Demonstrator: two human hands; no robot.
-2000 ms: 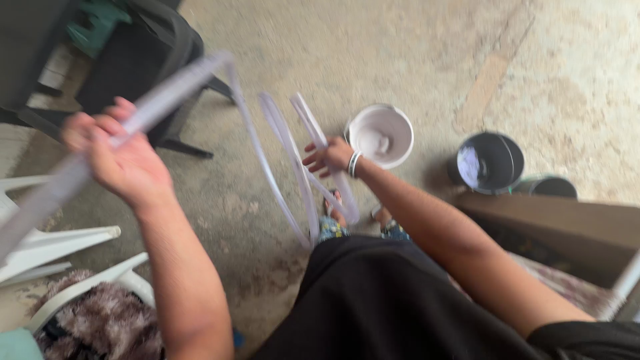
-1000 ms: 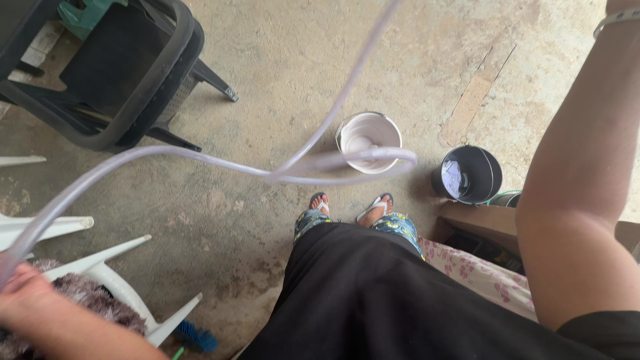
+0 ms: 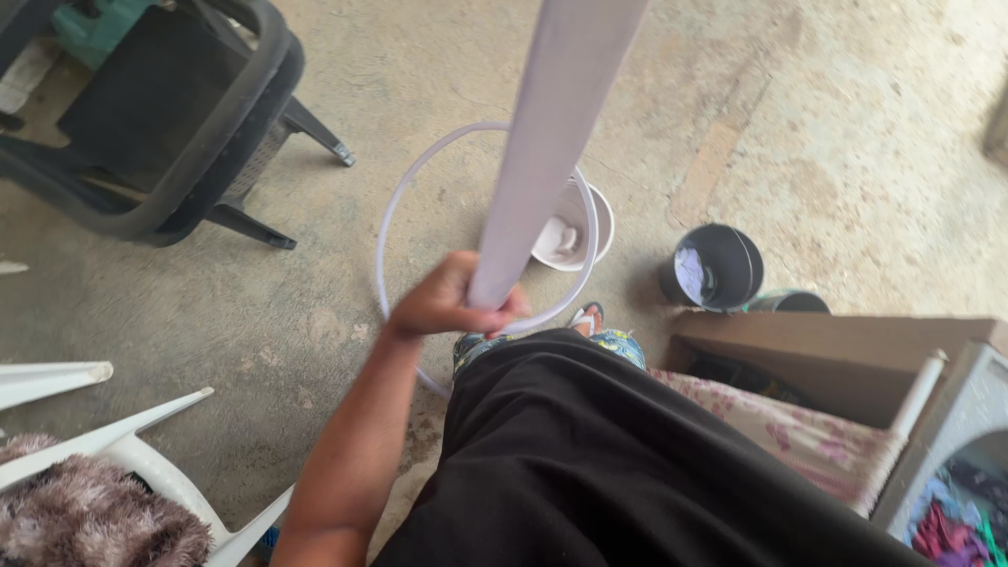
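A translucent pale hose (image 3: 551, 150) rises close to the camera and leaves the top of the view. My left hand (image 3: 465, 303) is closed around it near my waist. Below the hand the hose hangs in a wide loop, its right side passing in front of a white bucket (image 3: 605, 224) on the floor. The white bucket has something pale inside. Neither my right hand nor my right arm shows in this frame.
Dark plastic chairs (image 3: 260, 110) stand at upper left, white plastic chairs (image 3: 169, 480) with a furry cloth (image 3: 94, 512) at lower left. A black bucket (image 3: 736, 268) with a pale cloth stands beside a cardboard box (image 3: 850, 339). Coloured clothes (image 3: 949, 520) lie in a tub at lower right.
My left hand has come from the far left to the front of my waist. My right arm, at the right edge one second ago, has left the view. The hose now hangs in a round loop.
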